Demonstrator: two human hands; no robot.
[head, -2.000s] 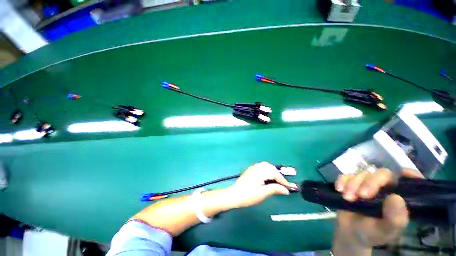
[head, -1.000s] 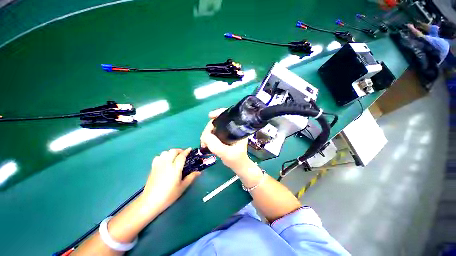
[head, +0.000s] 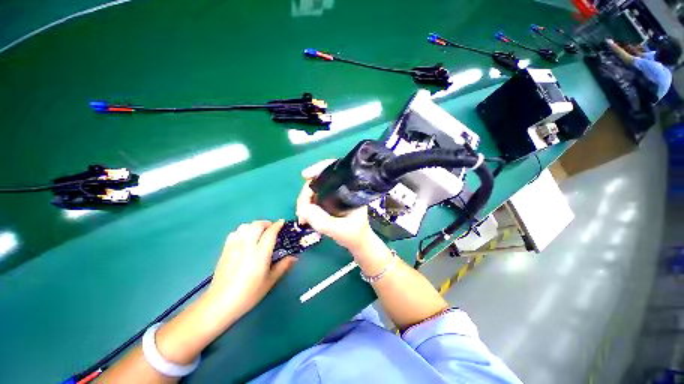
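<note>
My left hand holds the black connector housing of a cable assembly down on the matte green bench. Its black cord runs under my left forearm to a red and blue end at the lower left. My right hand is closed around the thick black electric screwdriver, held nearly upright over the housing. The tool's tip is mostly hidden by my fingers; I cannot tell if it touches a screw. A thick black wrapped cable loops from the tool's rear to the right.
The white-grey screw feeder stands right of the tool, and a second, dark-sided feeder beyond it. Several cable assemblies lie on the glossy green belt. A white strip lies near the bench edge. A person is at the far right.
The tool has gone from lying level beside the feeder to upright over the housing, and the view has turned right. In the last second the belt's cable assemblies have shifted left; my hands have barely moved.
</note>
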